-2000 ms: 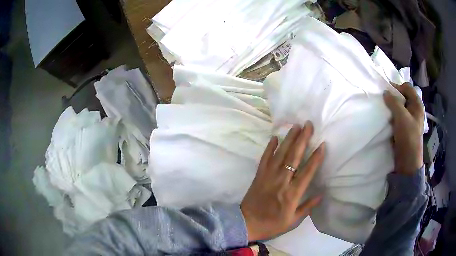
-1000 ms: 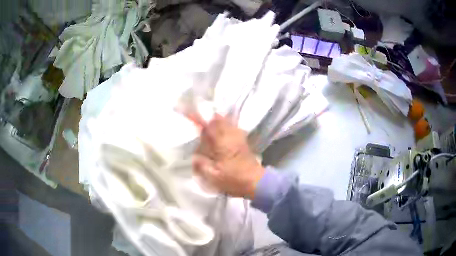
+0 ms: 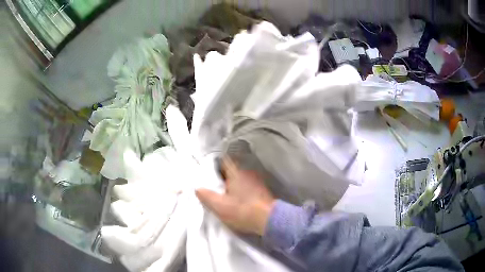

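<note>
A large white bundle of cloth pieces (image 3: 266, 71) fills the middle of the view. Its many layers fan out at the top and lower left and draw together near the centre. My right hand (image 3: 242, 199) comes in from the lower right and grips the bundle at this gathered middle. The thumb shows, and the fingertips are hidden in the folds. Hand and cloth are blurred. My left hand is not in view.
Right: cream-white machine (image 3: 438, 178), oranges (image 3: 446, 109) and a small tied white bundle (image 3: 407, 94) on the white table (image 3: 367, 199). Back: cables and a white box (image 3: 344, 51). Left: gathered pale cloth (image 3: 143, 90), before dark cloth (image 3: 183, 56).
My left hand has gone out of view since the earliest frame. The white layers, spread flat then, are now bunched and fanned in my right hand. The camera view has swung, showing the machine.
</note>
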